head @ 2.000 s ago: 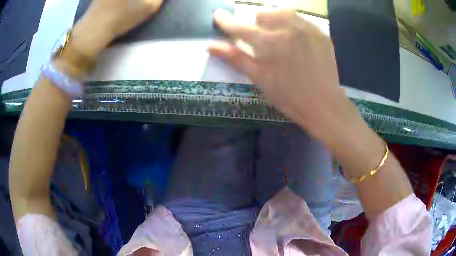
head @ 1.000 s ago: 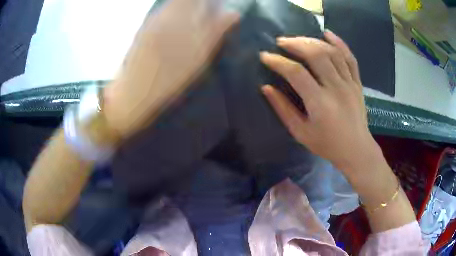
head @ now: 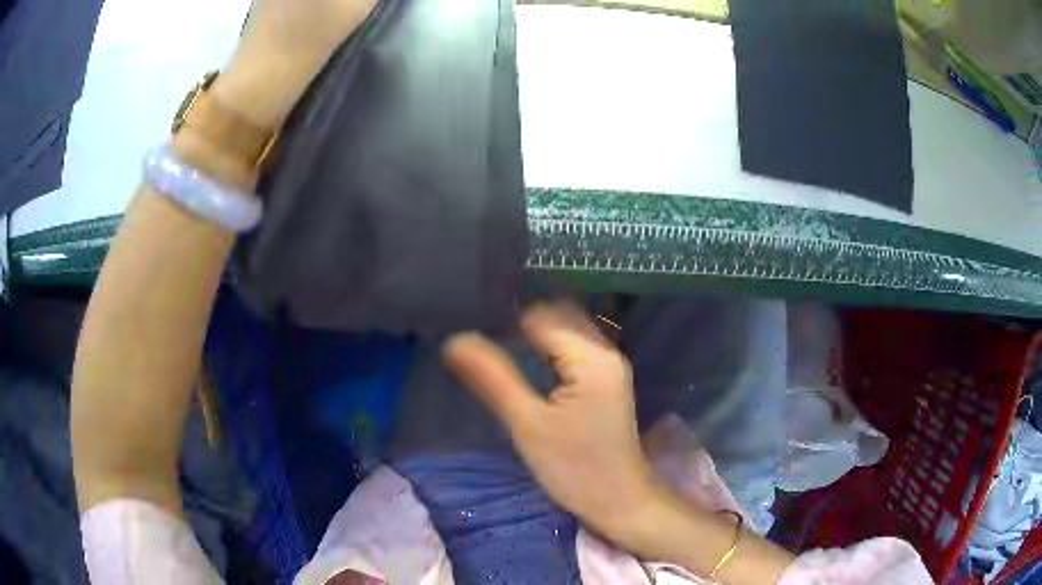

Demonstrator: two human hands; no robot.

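A dark garment panel (head: pixel 400 183) lies over the table's front edge, its lower end hanging above the lap. My left hand (head: pixel 306 40) is at the top left of the panel, partly cut off by the picture's top edge; its fingers are not clearly seen, so its grip is unclear. My right hand (head: pixel 571 417) is slightly blurred, just below the panel's lower right corner, with thumb and fingers apart; whether it touches the cloth is unclear. Dark cut pieces (head: pixel 820 109) lie flat on the table to the right.
The white table (head: pixel 628 109) has a green front edge with a ruler scale (head: pixel 731 254). Dark cloth (head: pixel 40 91) lies at far left. A blue pen-like item (head: pixel 980 101) is at upper right. A red perforated basket (head: pixel 948 423) stands below right, beside whitish material (head: pixel 825 440).
The panel has come over the table edge and now lies straighter and further left than a second ago. My left hand has moved up; my right hand has moved down and left, off the panel's upper part.
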